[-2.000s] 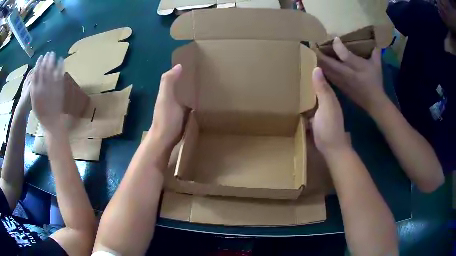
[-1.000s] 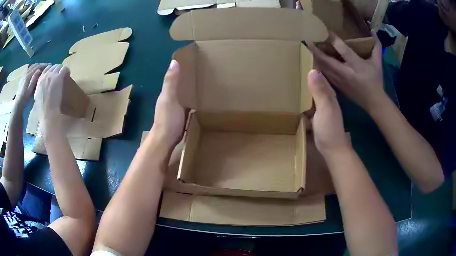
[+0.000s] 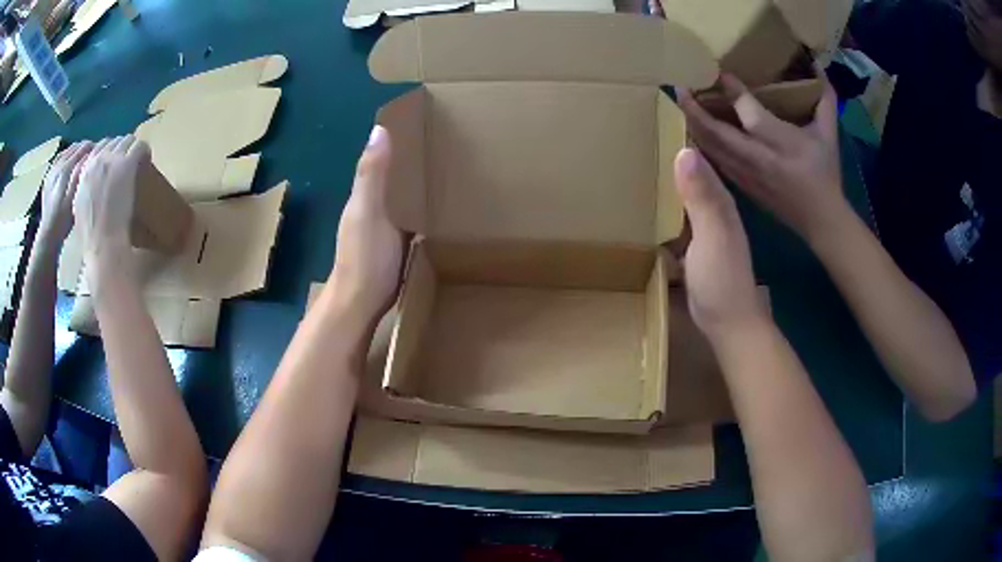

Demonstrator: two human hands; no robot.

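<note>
A brown mailer box (image 3: 538, 351) stands in front of me, its side and front walls raised and its lid (image 3: 538, 165) up and open at the back. The tuck flap (image 3: 538, 49) extends from the lid's far edge. My left hand (image 3: 368, 242) holds the box at the left, thumb along the lid's left dust flap. My right hand (image 3: 714, 253) holds the right side, thumb by the right dust flap. Both hands' fingers are mostly hidden behind the box. A flat box blank (image 3: 549, 456) lies under the box.
At the left, another person's hands (image 3: 104, 198) fold a blank (image 3: 236, 242). At the right, another person's hand (image 3: 780, 154) holds a partly folded box (image 3: 758, 44). Blanks (image 3: 472, 9) lie at the far side of the green table (image 3: 319, 66).
My hands and the box have hardly moved. The left person's hands have come together on their blank. The right person's box has changed angle.
</note>
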